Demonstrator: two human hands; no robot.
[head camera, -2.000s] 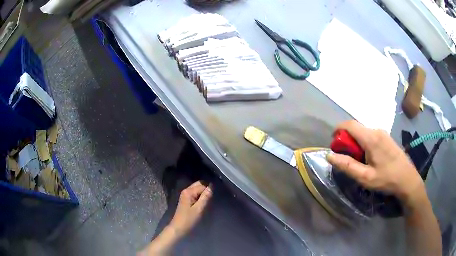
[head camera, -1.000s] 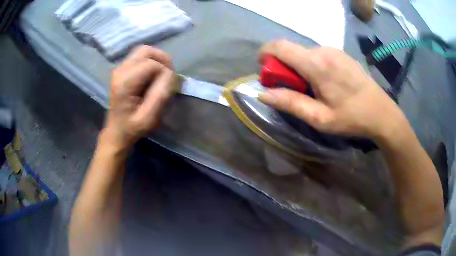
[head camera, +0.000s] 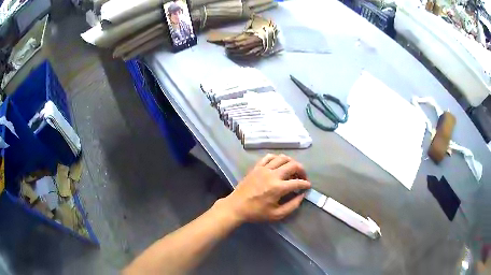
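Observation:
My left hand (head camera: 272, 188) is closed over the handle end of the flat pressing template (head camera: 315, 197), hiding that end. A narrow white folded placket piece (head camera: 350, 216) lies around the template's far part, flat on the table. A fanned stack of white folded plackets (head camera: 264, 118) lies beyond my hand. Green-handled scissors (head camera: 325, 108) lie right of the stack. A blurred reddish patch and a shiny edge, perhaps the iron (head camera: 466, 261), show at the lower right rim. I cannot make out my right hand there.
A large white sheet (head camera: 383, 129), a brown block (head camera: 442, 137) on white cloth strips (head camera: 467, 157) and dark pieces (head camera: 444, 197) lie at right. A tied brown bundle (head camera: 253, 38), rolled bundles (head camera: 226, 13) and a phone (head camera: 179, 24) are at the back. Blue bins (head camera: 46, 113) stand at left.
The iron has moved off the template to the right, and my right hand has left the view. My left hand, low and off the table at first, now holds the template. The white piece is uncovered.

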